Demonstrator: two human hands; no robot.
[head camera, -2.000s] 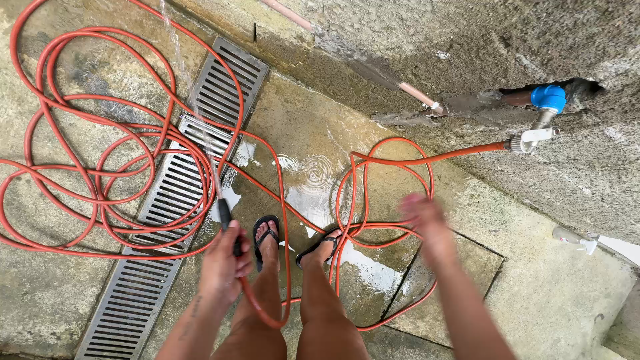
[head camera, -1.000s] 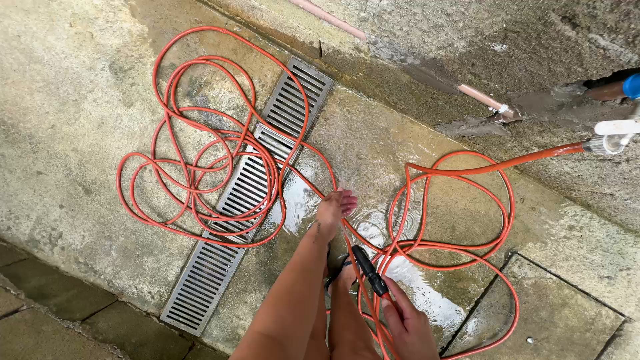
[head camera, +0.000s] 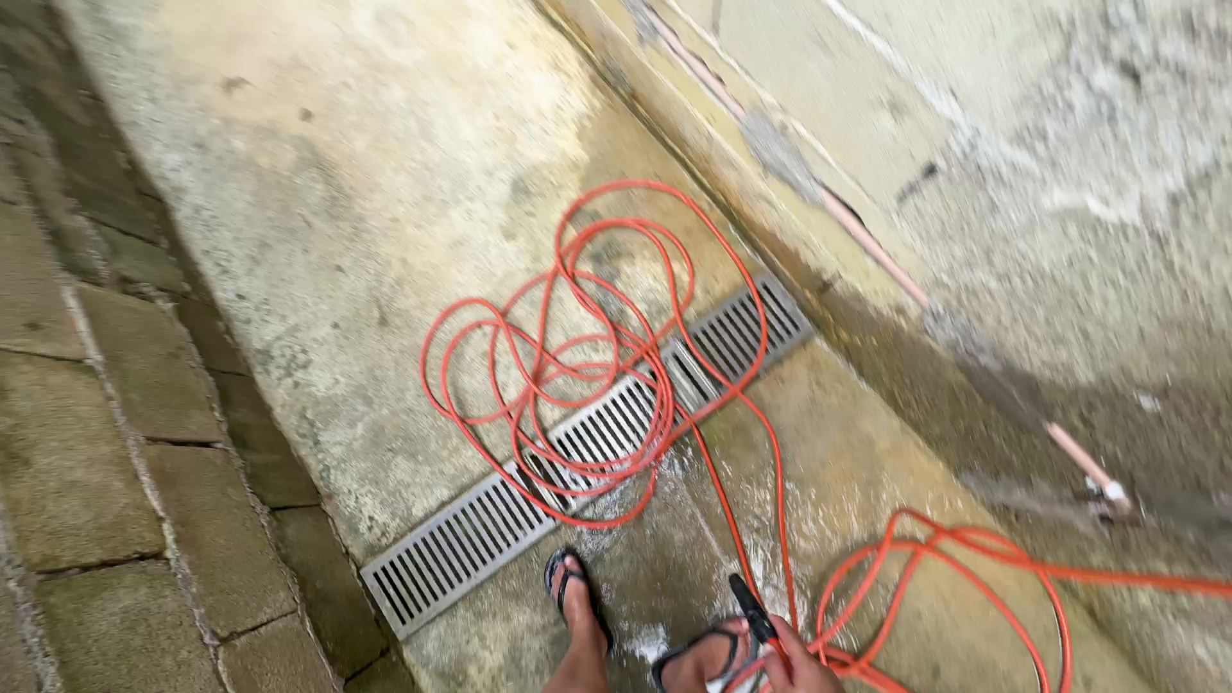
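Note:
At the bottom edge, my right hand (head camera: 797, 664) is closed around the rear of a black hose nozzle (head camera: 753, 610) joined to an orange hose. The nozzle tilts up and to the left, with a thin jet of water leaving its tip. My left hand is out of view. Loose loops of the orange hose (head camera: 671, 423) lie across a metal drain grate (head camera: 462, 558) and the concrete beside it. More hose loops (head camera: 962, 553) spread to the right of my hand, one length running off the right edge. Both feet, in black flip-flops (head camera: 568, 577), stand below the grate.
Wet concrete floor (head camera: 847, 433) surrounds the hose. A rough wall (head camera: 1039, 241) with a pinkish pipe (head camera: 1080, 452) runs along the right. Along the left lie stone blocks (head camera: 144, 366) beside the floor's edge. Two hose lengths cross the floor near my right foot.
The nozzle was in my left hand two seconds ago and is now in my right. My left hand, reaching over the hose one second ago, has left the view. The view has shifted left.

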